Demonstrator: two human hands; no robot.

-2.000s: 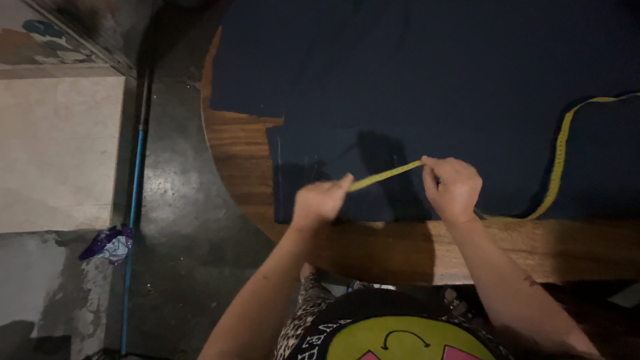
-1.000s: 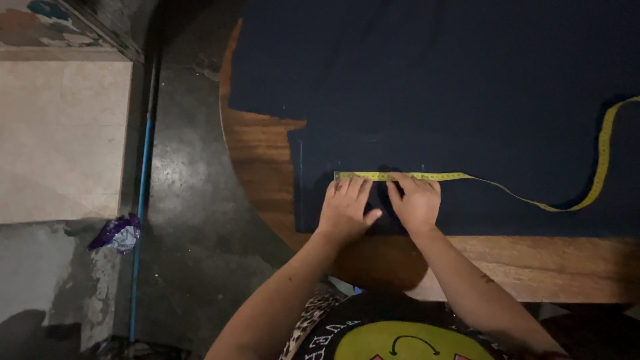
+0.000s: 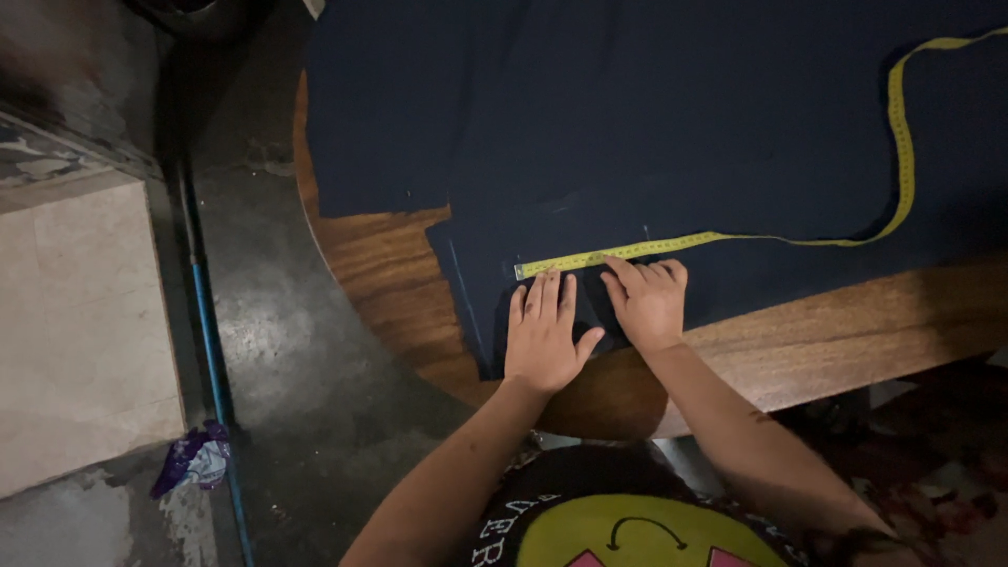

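Observation:
Dark blue fabric lies spread over a wooden table, with faint chalk marks near its left end. Across it runs a yellow tape measure, its metal-tipped end at the left and the rest curving away to the upper right. My left hand lies palm down on the fabric, fingers spread, fingertips touching the tape near that tip. Just to the right, my right hand rests with its index fingertip on the tape and the other fingers bent. Neither hand is closed around anything.
The rounded edge of the wooden table shows at the left and along the front. Beyond it on the floor are a long blue pole and a crumpled purple plastic wrapper. A pale tiled surface lies at the far left.
Two seconds ago both hands held a stretch of the tape between them; by one second ago it lay flat under the fingers. Since then the tape and hands appear slightly more tilted in view.

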